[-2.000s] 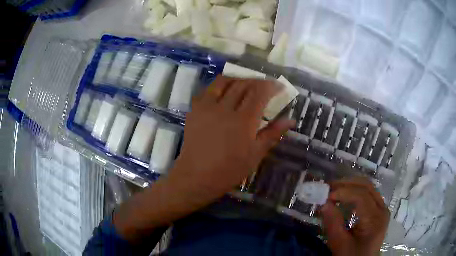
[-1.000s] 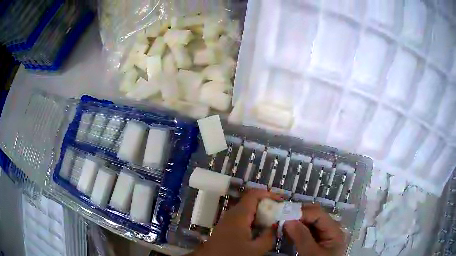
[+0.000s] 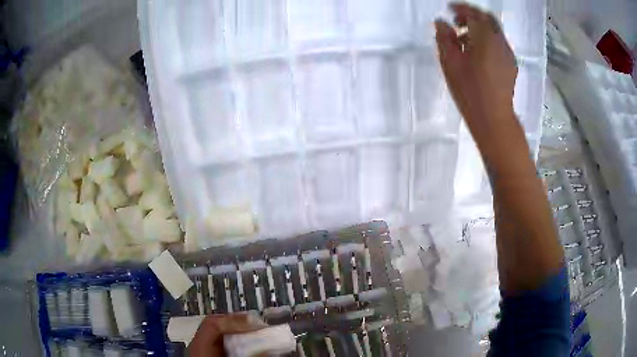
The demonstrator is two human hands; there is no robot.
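My left hand [image 3: 218, 333] is at the bottom edge, partly cut off, with its fingers closed on a white block [image 3: 262, 340] above the clear parts tray [image 3: 394, 296]. Slender parts with dark bands stand in rows in that tray. My right hand [image 3: 478, 52] is raised over the upper right of the large white tray [image 3: 335, 143]. Its fingers are curled and apart, and I see nothing clearly held. One cream foam block [image 3: 170, 274] lies tilted at the clear tray's left corner. Another white block [image 3: 185, 329] lies beside my left hand.
A poly bag with a heap of foam blocks [image 3: 119, 202] is at left. The blue-edged tray [image 3: 155, 303] holds upright white blocks at lower left. Thin white pieces [image 3: 447, 279] lie right of the clear tray. A second parts tray [image 3: 583, 223] and a red object [image 3: 616, 50] are at far right.
The view has swung right and up. My right hand has left the block at my left hand and moved up over the large white tray. My left hand still holds the block.
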